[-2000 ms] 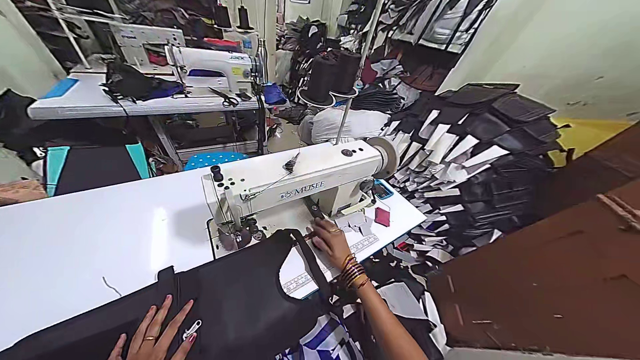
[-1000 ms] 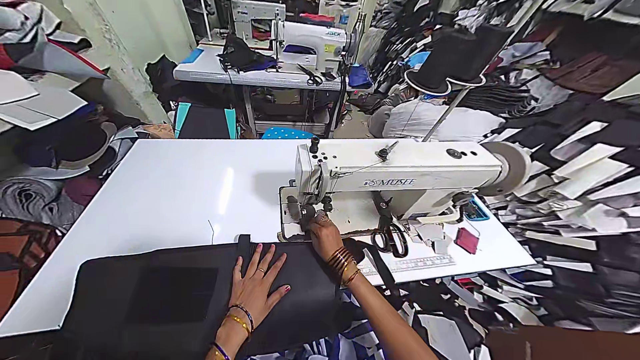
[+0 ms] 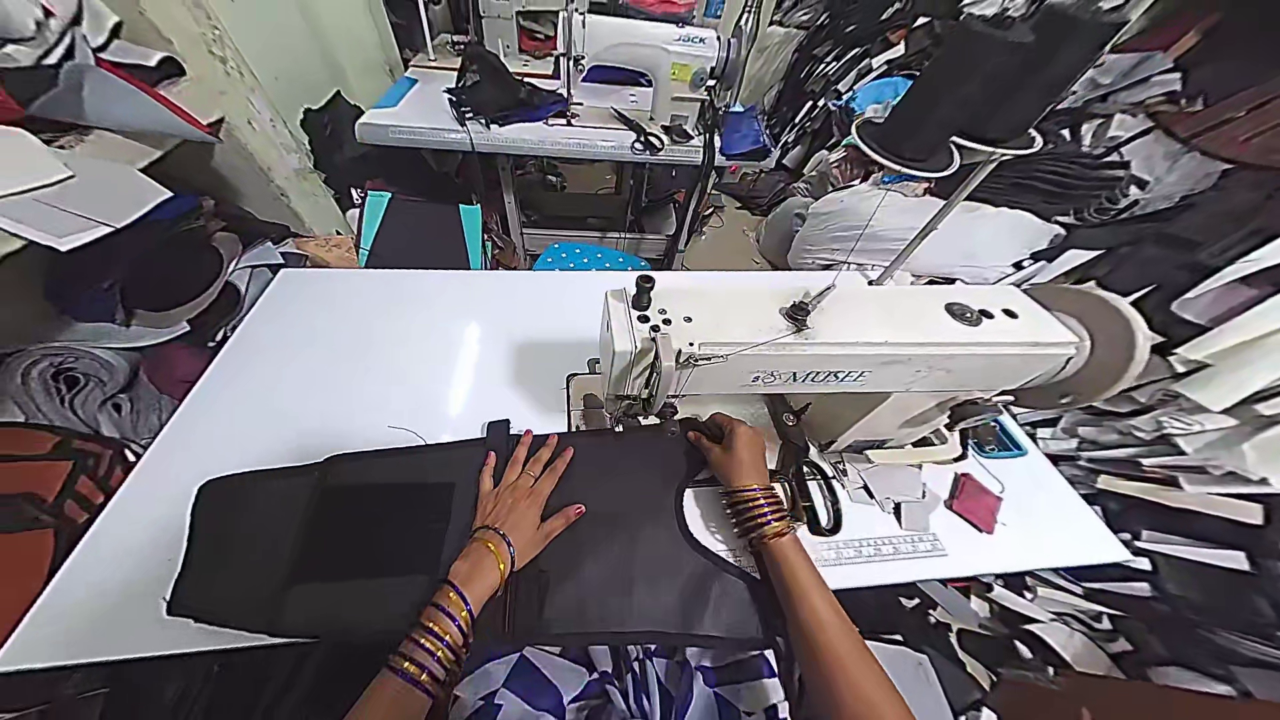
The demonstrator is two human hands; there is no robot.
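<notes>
A black fabric panel (image 3: 610, 530) lies across the white sewing table, its far edge at the needle area of a white Musee sewing machine (image 3: 860, 335). My left hand (image 3: 525, 500) rests flat on the panel with fingers apart, just below a small black fabric tab (image 3: 498, 430) at its far edge. My right hand (image 3: 735, 450) pinches the panel's upper right corner, right of the needle, above a curved cut-out in the fabric. Black-handled scissors (image 3: 822, 497) lie beside my right wrist, partly under the machine arm. The presser foot's contact with the fabric is hard to see.
Right of the scissors are a ruler (image 3: 880, 547), a maroon fabric scrap (image 3: 973, 502) and a blue tray (image 3: 997, 438). Behind stands a second table (image 3: 400, 130) with a Jack sewing machine (image 3: 650, 60). Thread cones (image 3: 930, 90) rise behind the machine; fabric piles (image 3: 1230, 350) crowd the right.
My right hand has moved from beside the needle to the panel's corner on its right. Two seconds ago my left hand was farther left on the fabric, near a zipper pull.
</notes>
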